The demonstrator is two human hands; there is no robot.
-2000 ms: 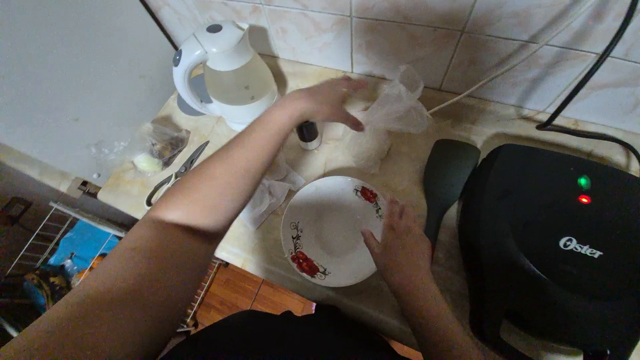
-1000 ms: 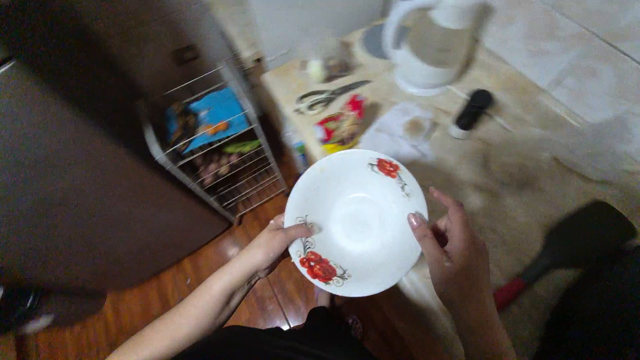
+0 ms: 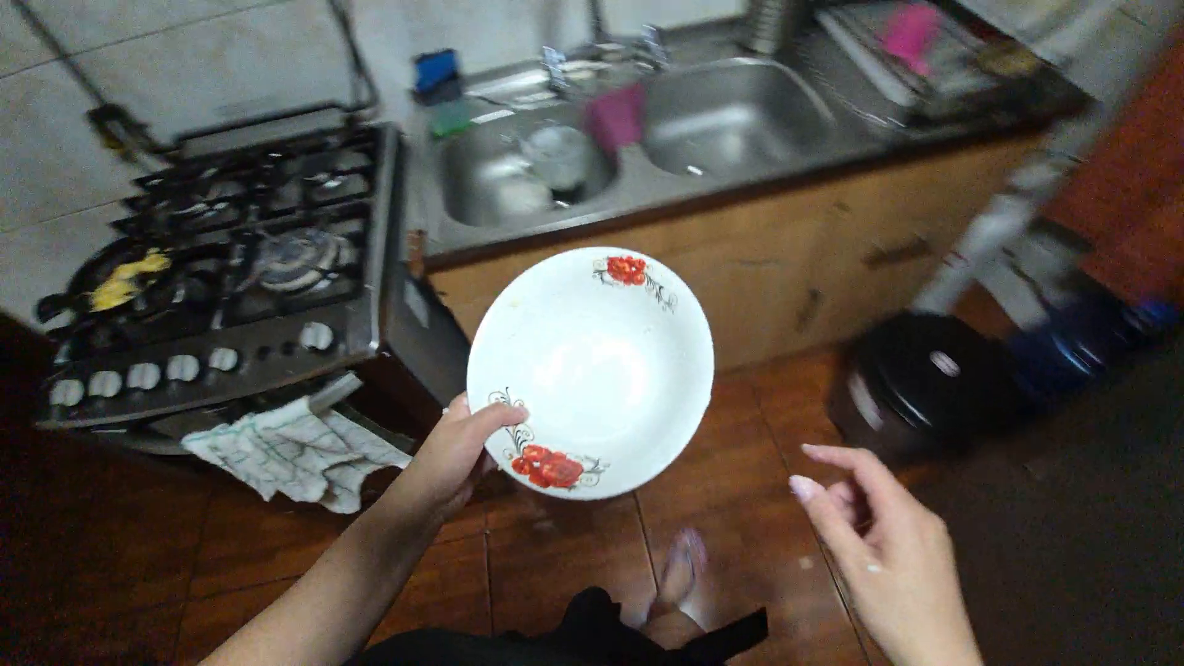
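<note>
A white bowl with red flower decorations is in the middle of the view, tilted so that its inside faces me. My left hand grips its lower left rim, the thumb on the inner surface and the other fingers mostly hidden underneath. To the right of the bowl and apart from it, my right hand holds nothing, its fingers loosely curled and apart.
At left stands a gas stove, yellow food in a pan on it and a cloth towel over its door handle. Ahead is a double steel sink with dishes in the left basin. A black lidded bin stands on the right floor.
The view has swung from the counter with the kettle to the stove and sink. My right hand, on the bowl's rim one second ago, has let go; my left hand still holds the bowl.
</note>
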